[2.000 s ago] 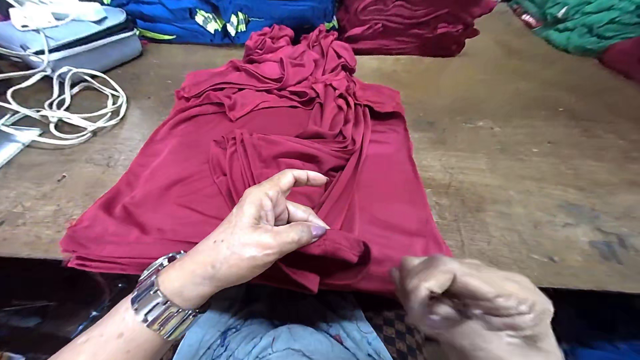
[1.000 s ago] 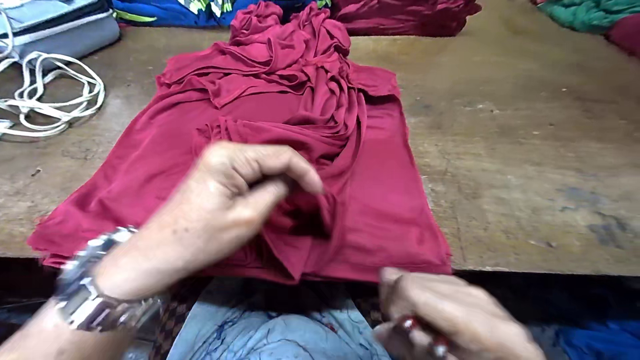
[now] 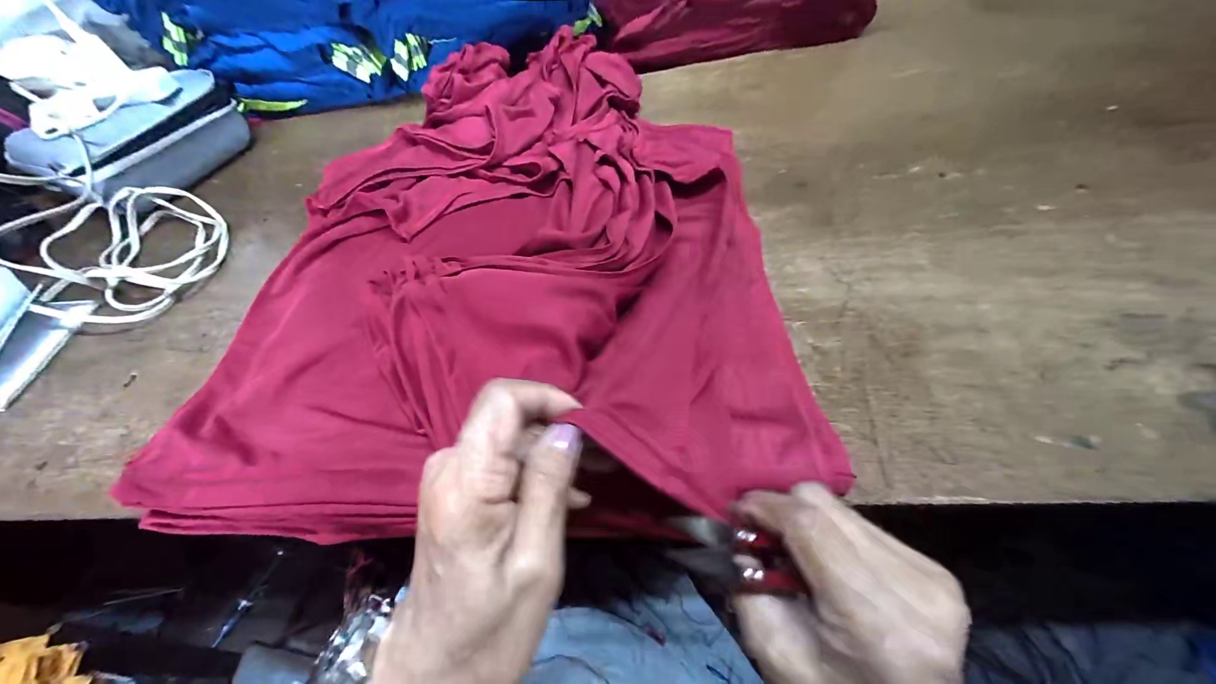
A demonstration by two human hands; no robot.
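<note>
A stack of dark red fabric garments (image 3: 285,380) lies on the wooden table, bunched up toward its far end. My left hand (image 3: 513,503) pinches the near hem of the top layer between thumb and fingers and lifts it a little. In my right hand (image 3: 845,579) is a small pair of thread snips with red handles (image 3: 760,560); their blurred metal blades point left, just under the hem. My right fingertips are at the same hem, close to the stack's near right corner. Whether they also grip the cloth is unclear.
A grey zippered case (image 3: 180,142) and a coiled white cord (image 3: 123,247) lie at the left of the wooden table (image 3: 997,285). Blue garments (image 3: 285,47) and more red fabric (image 3: 741,24) are at the back. Orange cloth (image 3: 43,660) shows low at the left.
My left hand has taken hold of the hem, which now stretches toward my right hand. The snips' blades now show beside the cloth.
</note>
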